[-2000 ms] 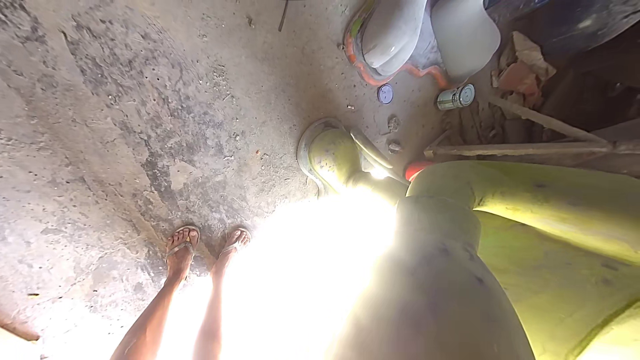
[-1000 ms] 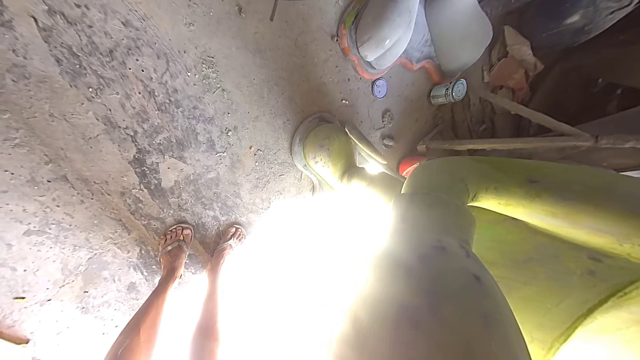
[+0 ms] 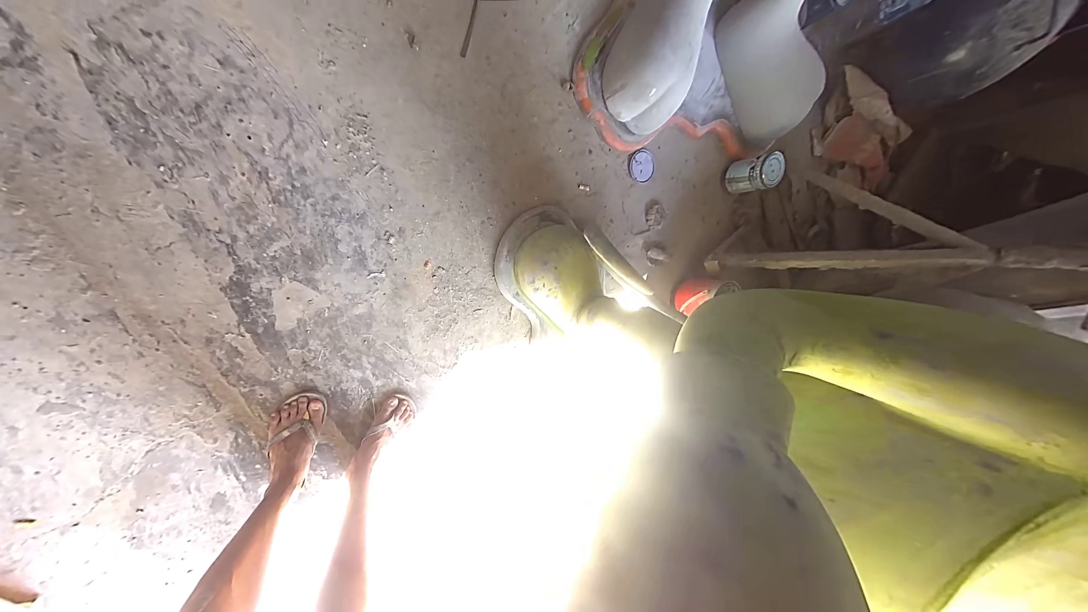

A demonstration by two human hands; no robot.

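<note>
Neither of my hands shows in the head view. A large yellow-green figure with rounded, limb-like parts (image 3: 901, 340) fills the lower right. Its rounded foot-like end (image 3: 552, 263) rests on a base on the floor near the middle. Bright white glare hides much of the lower middle, including part of the figure. At the lower left, two bare legs end in feet wearing flip-flops (image 3: 293, 433).
Pale rounded forms (image 3: 659, 59) stand on an orange-edged base at the top. A metal can (image 3: 755, 172), a round lid (image 3: 642, 166) and a red container (image 3: 697, 295) lie nearby. Wooden sticks (image 3: 858, 259) cross at the right, below broken pieces (image 3: 858, 136).
</note>
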